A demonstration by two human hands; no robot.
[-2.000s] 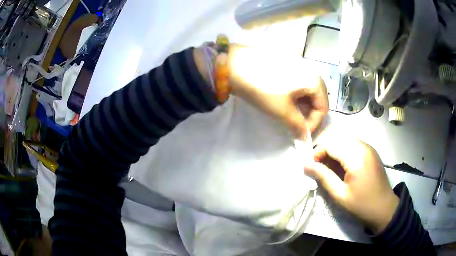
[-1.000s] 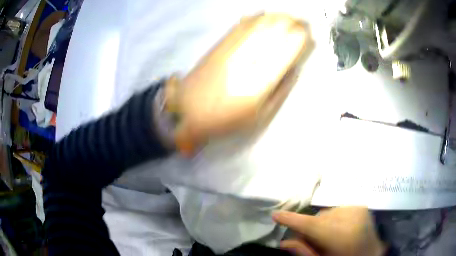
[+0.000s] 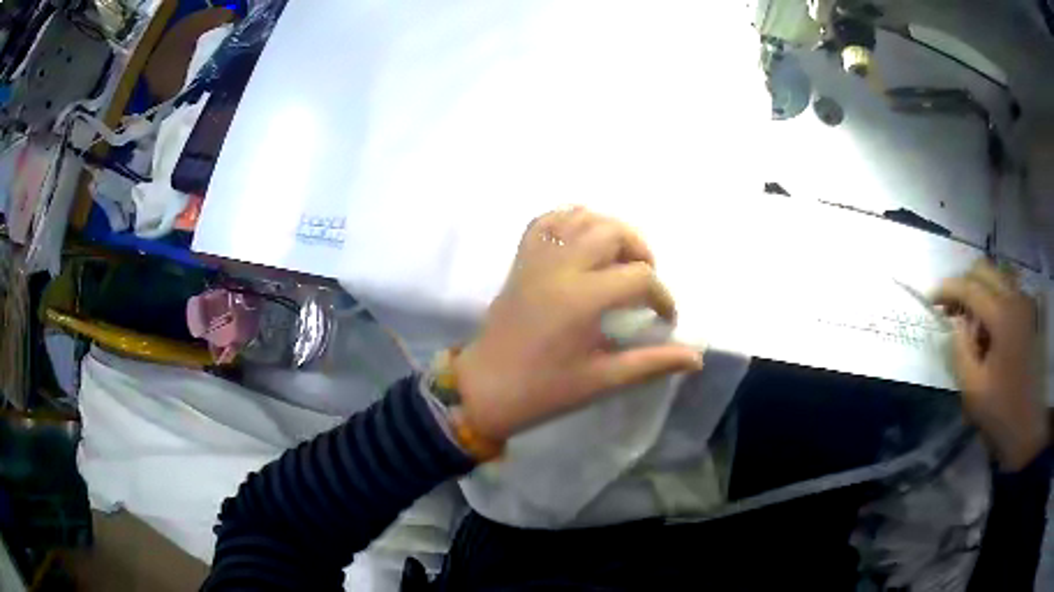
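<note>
The white fabric piece (image 3: 578, 463) hangs over the table's front edge onto the dark-clothed lap. My left hand (image 3: 584, 330) is at the table edge, fingers curled round a bunched bit of it. A narrow white strip (image 3: 809, 483) runs from the fabric's lower part to the right, below the table. My right hand (image 3: 988, 347) is at the table's right front, fingers closed on a thin pointed tool (image 3: 917, 291), perhaps tweezers or snips; most of it is hidden in the hand.
The sewing machine's lower parts (image 3: 855, 52) are at the upper right, above a metal plate (image 3: 788, 90). The glossy white table (image 3: 381, 150) has ruler markings near its front edge. A pink object (image 3: 222, 322) and white cloth (image 3: 173, 445) are at the left, below the table.
My left hand has come down from the table top to its front edge and grips fabric. My right hand has moved right and up from the strip and taken the thin tool.
</note>
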